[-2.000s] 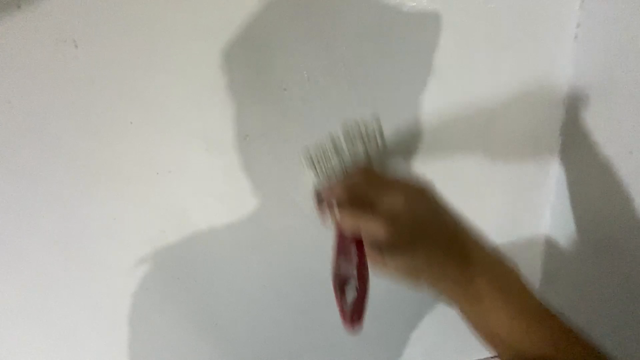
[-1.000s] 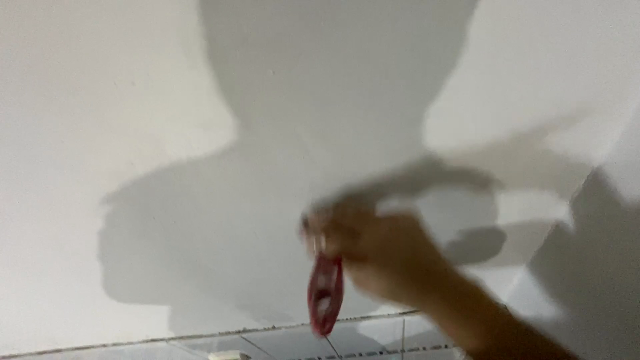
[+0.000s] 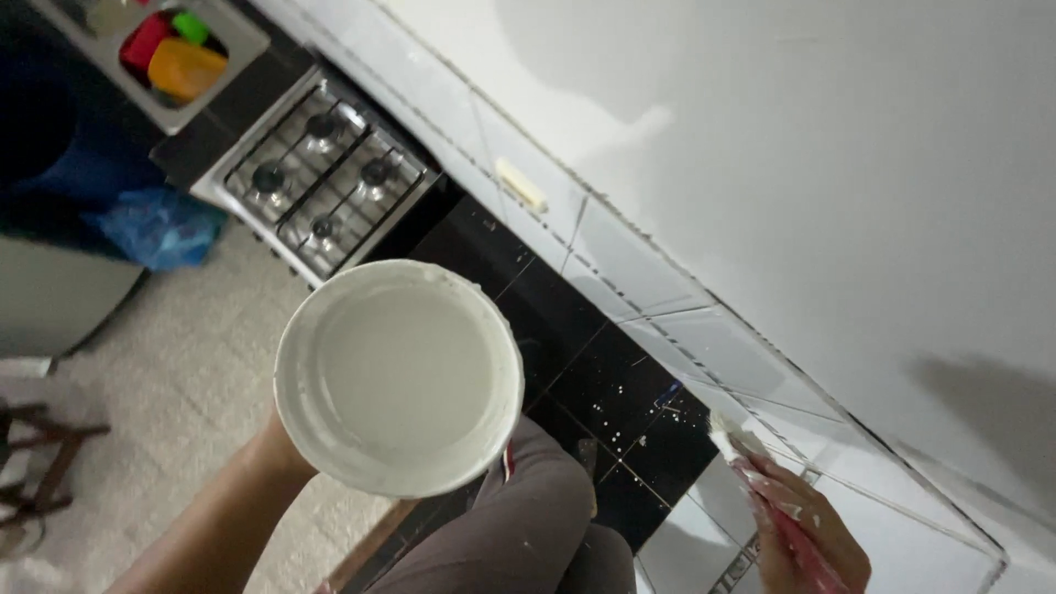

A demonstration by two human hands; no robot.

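A white tub of pale paint [image 3: 404, 384] is held up at the centre of the head view. My left hand [image 3: 289, 445] supports it from below; most of that hand is hidden by the tub. My right hand [image 3: 796, 528], spotted with white paint, grips a paintbrush with a red handle [image 3: 804, 549] at the lower right. The brush's paint-coated bristles [image 3: 730, 433] point up and left, near the tiled strip of the wall. The tub and the brush are apart.
A four-burner gas stove [image 3: 322, 173] and a sink [image 3: 247, 41] holding coloured items lie at the upper left. Paint drops dot the black tiled counter [image 3: 577, 355]. The white wall [image 3: 825, 165] rises on the right. A wooden stool [image 3: 62, 462] stands at the left edge.
The view has swung down from the wall to the counter and floor. My right hand, with the brush, has moved off the wall area seen before. The tub and left arm have come into view.
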